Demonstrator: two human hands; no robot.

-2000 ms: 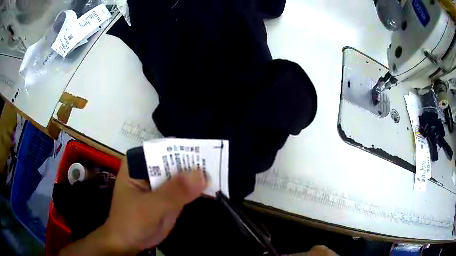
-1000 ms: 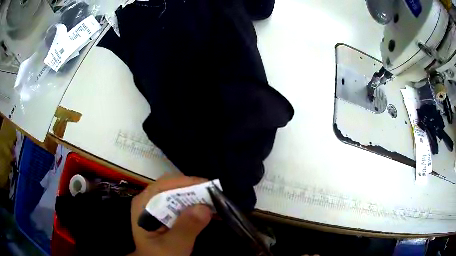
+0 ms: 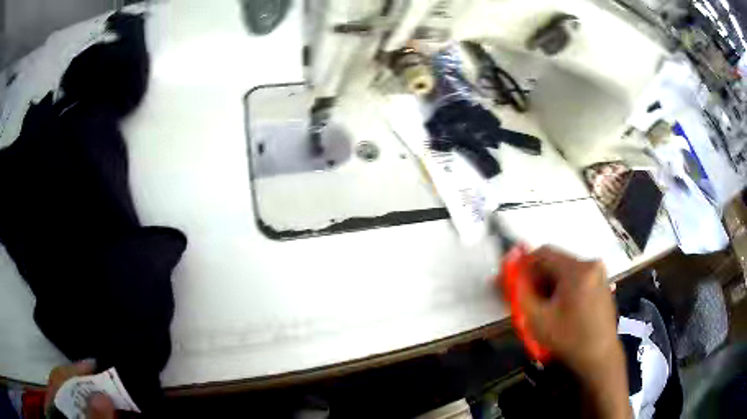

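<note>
My right hand point(image 3: 573, 307) holds the fabric shears point(image 3: 518, 303) by their red-orange handles over the table's front right part; the blades are blurred and point towards a long white label strip point(image 3: 463, 196). My left hand point(image 3: 75, 397), cut off by the bottom left edge, holds a white printed care label point(image 3: 94, 394) between thumb and fingers. The black garment point(image 3: 90, 229) lies in folds over the left of the white table point(image 3: 352, 286) and hangs at its front edge beside my left hand.
The sewing machine's needle area point(image 3: 319, 135) stands above the plate in the dark-edged panel point(image 3: 328, 196). Right of it are a pile of black labels point(image 3: 465, 127), a tan spool point(image 3: 419, 79) and black snips point(image 3: 504, 86). A dark phone point(image 3: 639, 204) lies on patterned cloth at the right.
The view has swung right. The shears have moved from beside the care label to the table's right side. My left hand still holds the label, now at the bottom left.
</note>
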